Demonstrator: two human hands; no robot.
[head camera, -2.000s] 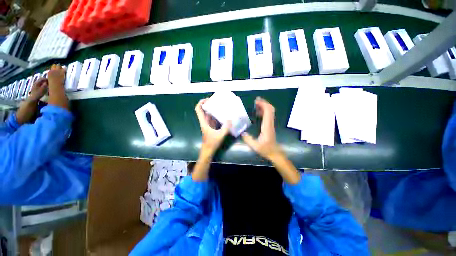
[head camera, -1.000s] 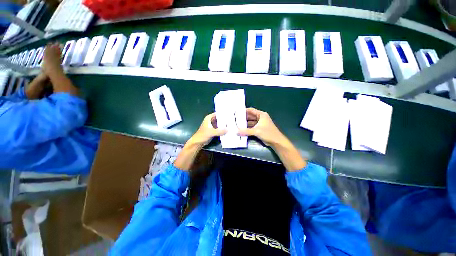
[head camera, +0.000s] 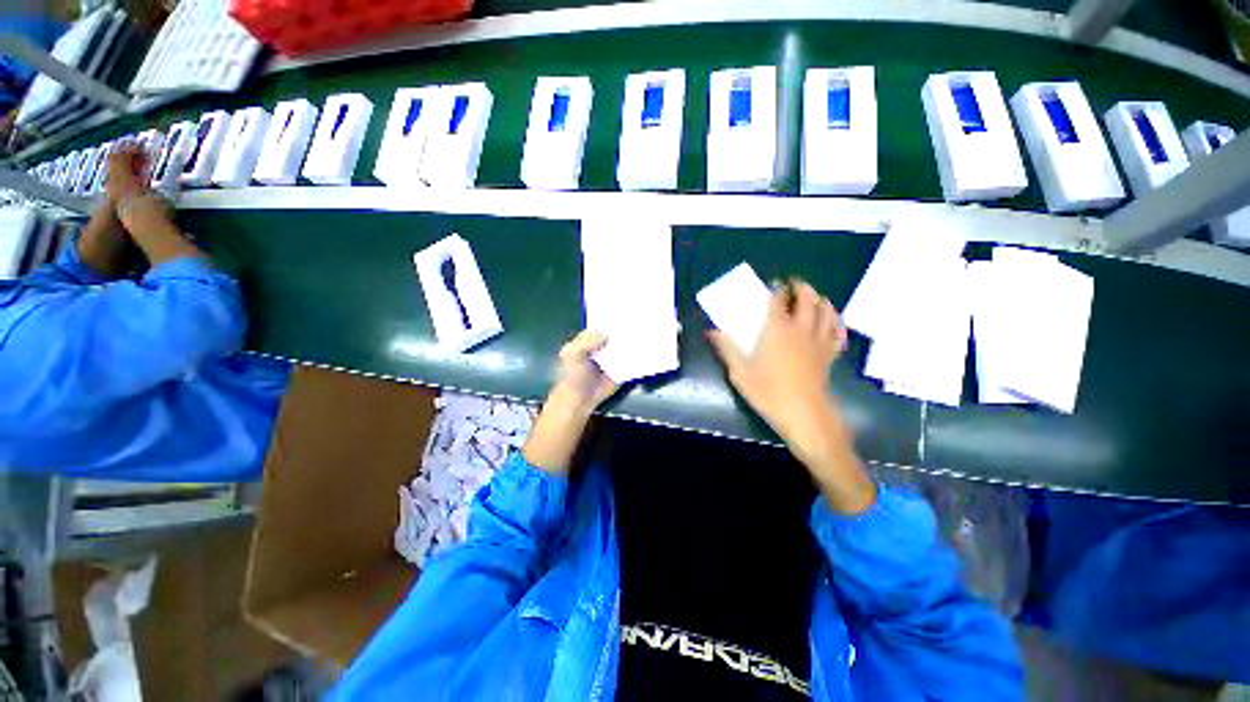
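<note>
My left hand (head camera: 587, 370) holds the lower left corner of a white card insert (head camera: 631, 295) on the dark-green ledge in front of me. My right hand (head camera: 795, 350), palm down, holds a smaller white card piece (head camera: 738, 305) to the right of it; its fingers partly hide the piece. A cut-out insert (head camera: 458, 295) with a long dark slot lies on the ledge to the left. A fanned stack of white inserts (head camera: 925, 322) lies to the right of my right hand.
White product boxes (head camera: 740, 130) with blue patches stand in a row on the green belt behind the guide rail (head camera: 521, 204). A red tray (head camera: 343, 19) is at the far left. Another worker's hands (head camera: 135, 185) are at the left. A scrap carton (head camera: 322, 507) with white bits is below.
My hands have moved apart. The narrow folded white piece between them has given way to a wider flat card at the left and a small piece in my right hand. Boxes on the belt have shifted left.
</note>
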